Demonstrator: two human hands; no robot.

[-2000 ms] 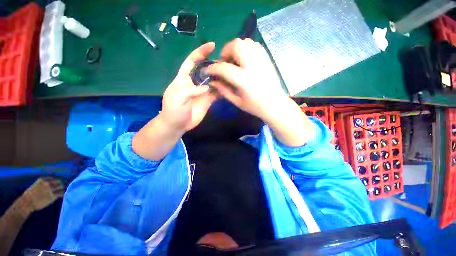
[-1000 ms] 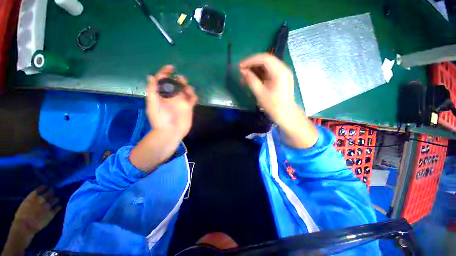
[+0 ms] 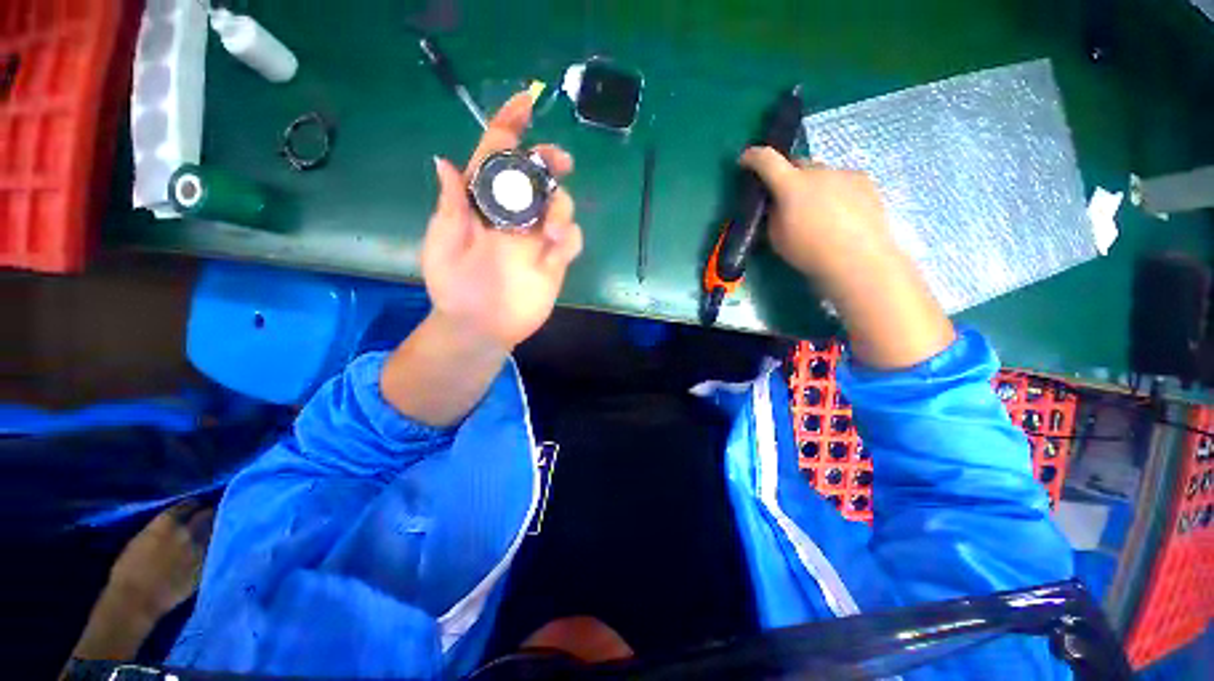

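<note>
My left hand (image 3: pixel 499 260) holds a round black watch case (image 3: pixel 511 190) with a pale disc in its centre, facing up, above the bench's front part. My right hand (image 3: pixel 828 224) is at the electric screwdriver (image 3: pixel 746 226), a thick black body with an orange band near its front end. The screwdriver slants on the bench, and my thumb and fingers are around its upper part. A thin dark rod (image 3: pixel 647 213) lies on the bench between my hands.
Green bench (image 3: pixel 373 213) holds a square black dish (image 3: pixel 607 96), pen-like tool (image 3: pixel 453 80), black ring (image 3: pixel 306 141), white bottle (image 3: pixel 257 47), green roll (image 3: pixel 220 197), foam tray (image 3: pixel 168 107) and bubble wrap (image 3: pixel 965 180). Red trays (image 3: pixel 832 432) stand below right; another person's hand (image 3: pixel 149 579) is lower left.
My hands have moved apart. The watch case now shows its pale disc clearly in my left hand. My right hand has moved right and taken hold of the screwdriver.
</note>
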